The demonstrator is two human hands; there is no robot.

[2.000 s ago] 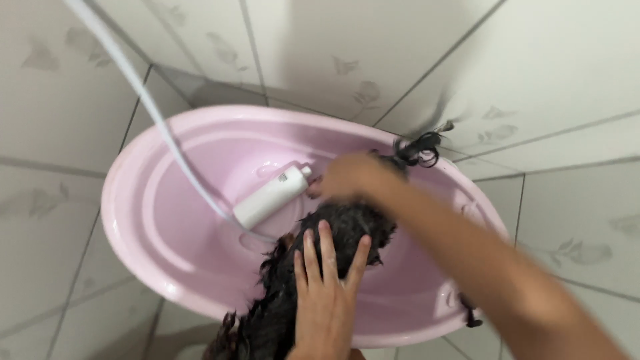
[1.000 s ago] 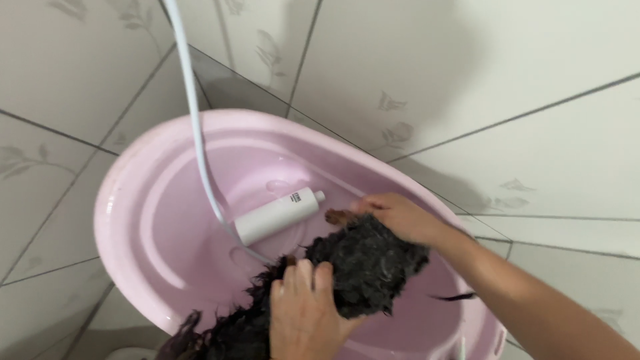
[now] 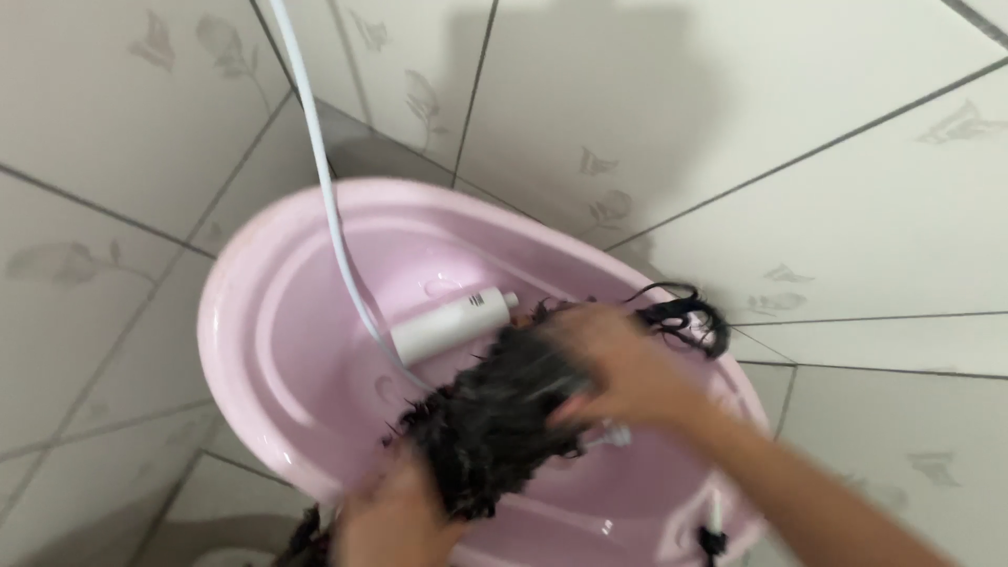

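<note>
A wet, black-haired dog [image 3: 504,417] with lather in its coat stands across the pink plastic tub [image 3: 236,378]. My left hand [image 3: 402,512], blurred, lies on the fur near the tub's lower rim. Over the dog's other end, my right hand [image 3: 622,370] presses on the coat with its fingers spread around it, also blurred. The dog's wet tail [image 3: 689,319] sticks out past that hand. A white bottle [image 3: 453,324] lies on the tub floor beside the dog.
A pale hose [image 3: 327,189] hangs into the tub and runs down past the bottle. Tiled walls [image 3: 709,157] with a leaf pattern meet in a corner behind the tub. A black item [image 3: 713,542] is at the tub's lower right rim.
My right hand has moved from beyond the dog's far side onto the top of its coat. The tail, hardly visible one second ago, now shows above the right rim.
</note>
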